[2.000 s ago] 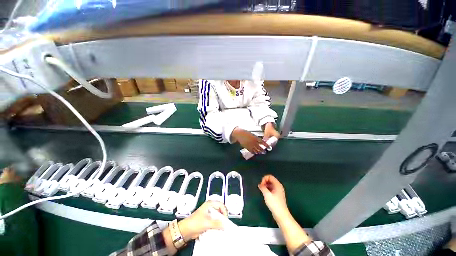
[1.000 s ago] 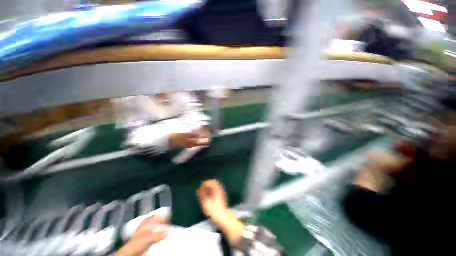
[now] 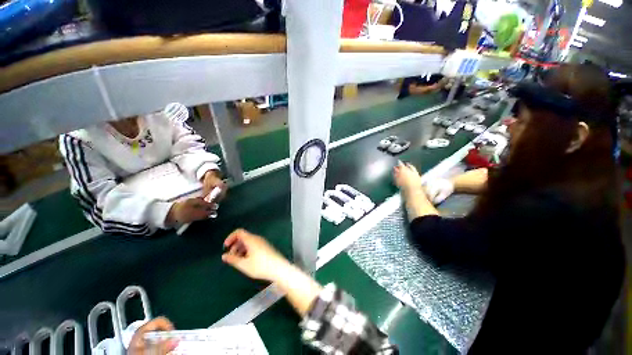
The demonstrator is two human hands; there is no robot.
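Observation:
My left hand (image 3: 150, 336) is at the lower left, cut off by the bottom edge. Its fingers hold the edge of white label sheets (image 3: 218, 341) with faint rows of small marks. White loop-shaped product units (image 3: 104, 323) stand in a row just beyond and left of it. My right hand (image 3: 251, 255) is raised over the dark green conveyor belt (image 3: 187, 260), apart from the units. Its fingers are curled, thumb near the fingertips; whether a small sticker is between them cannot be seen.
A slanting metal post (image 3: 310, 132) rises right of my right hand. White units (image 3: 345, 202) lie beyond it. A person in black (image 3: 547, 236) works at right beside bubble wrap (image 3: 423, 270). A person in white (image 3: 145, 173) opposite handles a white piece. A pale rail (image 3: 253, 305) crosses below my forearm.
The view has swung right, bringing the person in black and the far conveyor into view. The post now stands near the middle. My left hand remains at the sheets; my right hand remains raised.

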